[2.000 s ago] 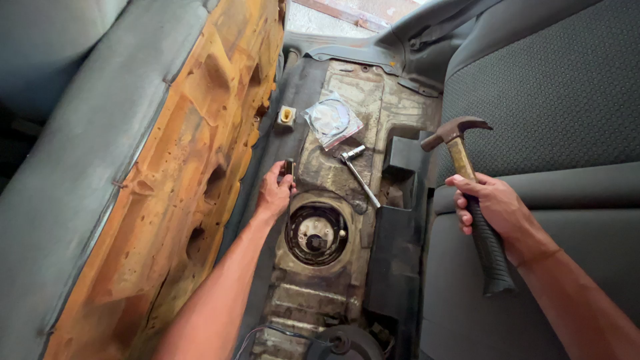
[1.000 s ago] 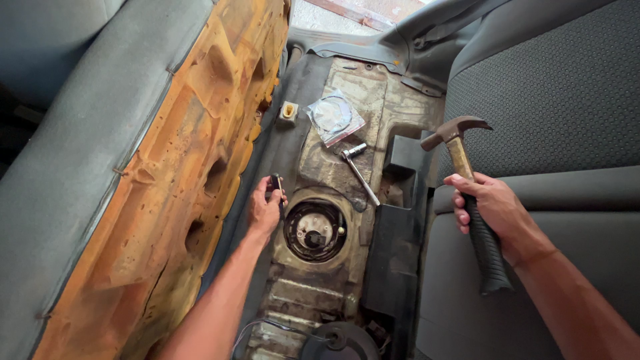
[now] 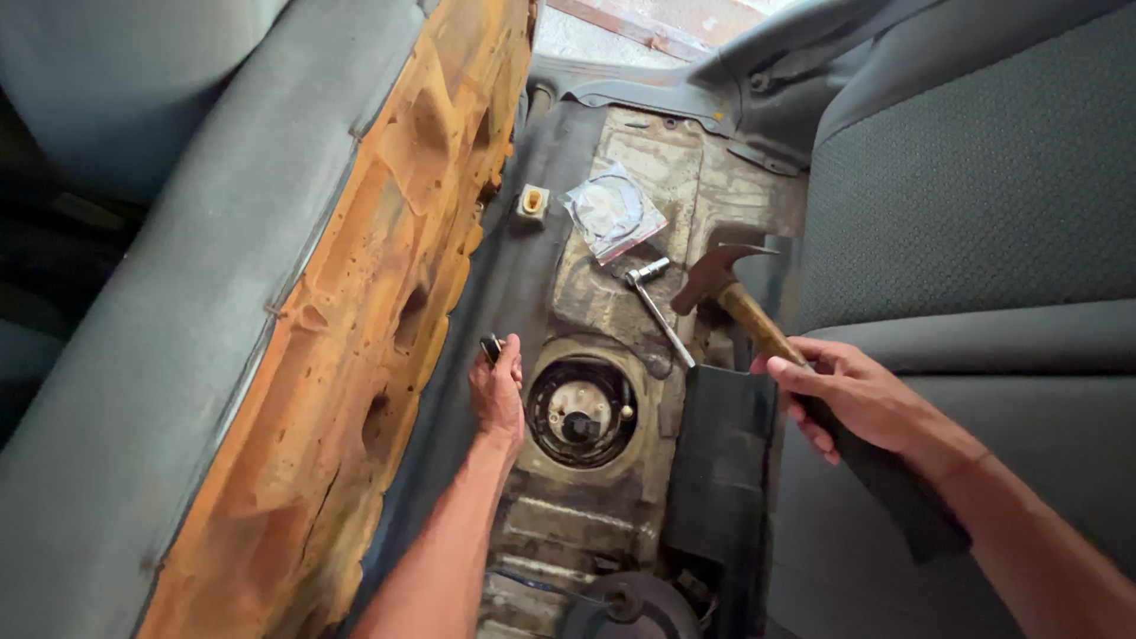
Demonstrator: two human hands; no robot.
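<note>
My right hand [image 3: 843, 395] is closed around the handle of a claw hammer [image 3: 754, 319], whose rusty head points up and left over the dark plastic trim. My left hand [image 3: 499, 390] grips a small dark object [image 3: 490, 349], mostly hidden by the fingers; its kind cannot be told. Just right of the left hand lies the round opening with the fuel pump unit [image 3: 581, 417] in the metal floor. A ratchet wrench with a socket [image 3: 661, 315] rests above that opening, below a clear plastic bag holding a ring-shaped seal [image 3: 611, 211].
A tipped-up seat cushion with orange foam [image 3: 355, 355] borders the left side. The grey seat back [image 3: 976, 195] stands at the right. A small box-shaped part with a yellow inside [image 3: 532, 204] sits near the bag. A round dark cover [image 3: 630, 608] lies at the bottom.
My right hand has moved left with the hammer, whose head is now closer to the ratchet wrench. The left hand stays beside the round opening, still gripping the small object.
</note>
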